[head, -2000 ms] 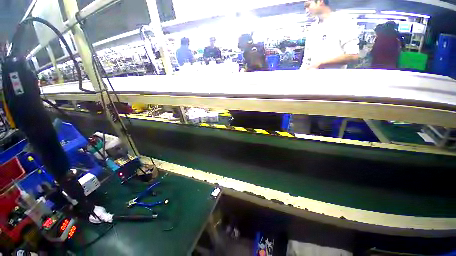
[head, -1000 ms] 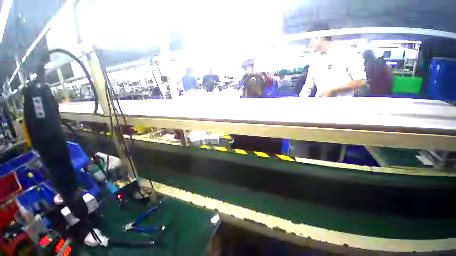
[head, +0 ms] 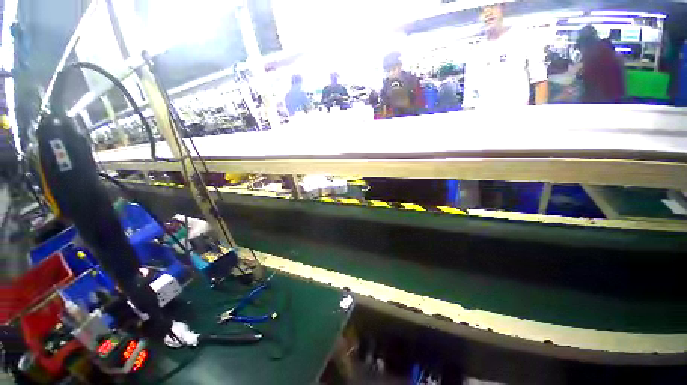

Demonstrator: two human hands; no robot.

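Neither of my hands is in view. Blue-handled cutters or pliers (head: 248, 317) lie on the green bench top (head: 301, 331). Beside them lies a black-handled tool, perhaps a soldering iron (head: 230, 338), with a bulky white end at its left. A panel meter (head: 129, 352) with glowing red digits stands at the lower left. A white socket block (head: 165, 288) with dark holes is behind it. A small white piece (head: 346, 302) lies at the bench's right corner.
A thick black hose (head: 90, 203) hangs over the bench's left side. Red (head: 38, 289) and blue bins (head: 139, 224) stand at the left. A dark green conveyor (head: 452, 259) with cream edges runs beyond the bench. Several people are past the white shelf (head: 452, 135).
The camera view has shifted, so the bench and hose sit further right than before. The person in white across the shelf has changed pose. The bench tools look unmoved.
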